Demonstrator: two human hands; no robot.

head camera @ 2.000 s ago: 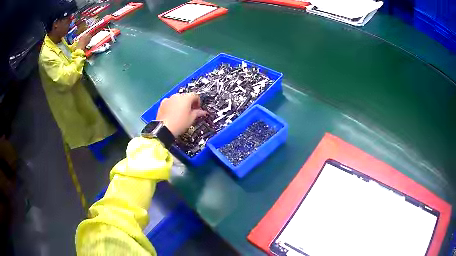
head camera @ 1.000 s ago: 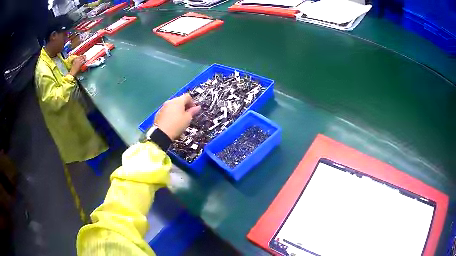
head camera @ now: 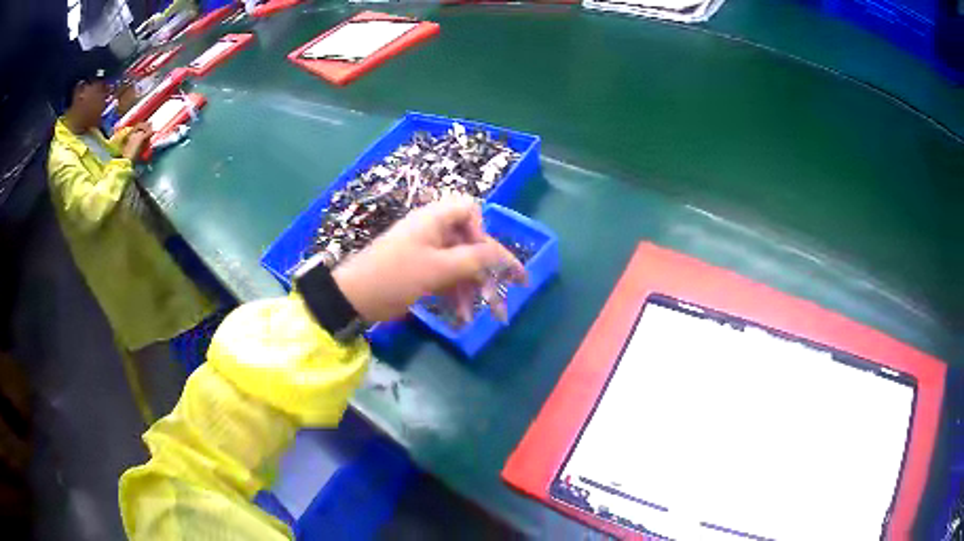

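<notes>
My left hand (head camera: 439,262), with a dark band on the wrist and a yellow sleeve, is over the small blue screw bin (head camera: 541,259). Its fingers are bent and blurred; I cannot tell whether they hold a piece. Fine dark screws show between and beside the fingers. The large blue parts bin (head camera: 285,248), heaped with dark and silver brackets (head camera: 423,169), lies behind the hand. The white screen panel (head camera: 751,423) with a thin dark edge lies on the red-orange pad (head camera: 608,338) at the right. My right hand is not in view.
A person in yellow (head camera: 106,222) works at the bench's far left. Another panel on a red-orange pad (head camera: 340,74) lies at the back, with more pads at the far left. White sheets (head camera: 655,8) lie at the top edge. A blue crate (head camera: 354,491) is below the green bench edge.
My left hand has moved right, from the large parts bin to over the small screw bin. The view has shifted, so the bins and panel sit a little further left and higher.
</notes>
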